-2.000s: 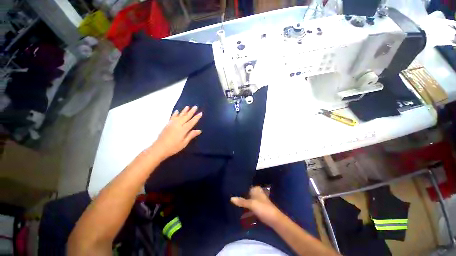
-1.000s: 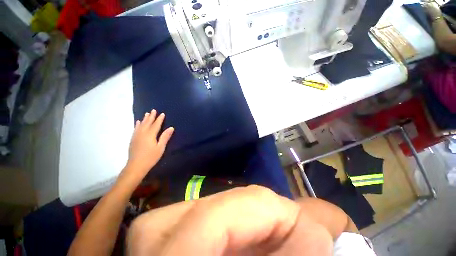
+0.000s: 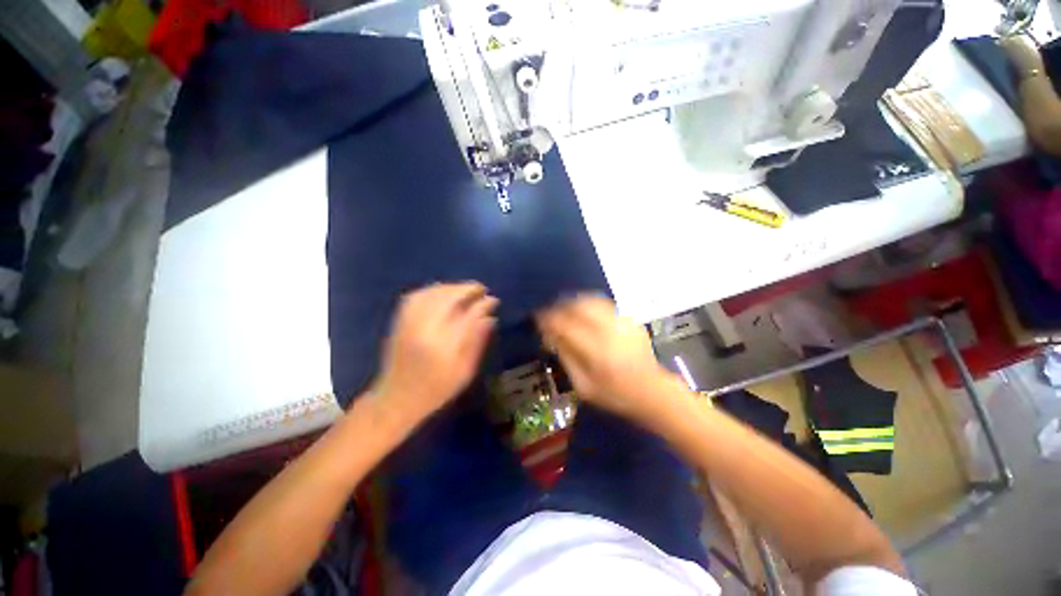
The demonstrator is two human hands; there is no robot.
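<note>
A large navy garment panel (image 3: 442, 221) lies over the white sewing table and under the presser foot (image 3: 504, 198), its near part at the table's front edge. My left hand (image 3: 442, 338) and my right hand (image 3: 593, 349) are close together at that near part, fingertips curled on the cloth edges. Both hands are slightly blurred. The lockstitch machine (image 3: 721, 76) stands behind, a bright spot lit under its head. Yellow-handled thread snips (image 3: 745, 210) lie on the table right of the needle.
Small dark cloth pieces (image 3: 832, 175) lie under the machine's right end. A parts cart (image 3: 931, 466) at the right of my knees holds a dark piece with reflective stripe (image 3: 855, 440). A red crate (image 3: 209, 23) stands at the back left. Another person's arm (image 3: 1033, 93) shows at the right edge.
My left hand has moved right onto the panel's near part. My right hand has come from close under the camera to the cloth beside it. The reflective stripe near my lap is out of sight.
</note>
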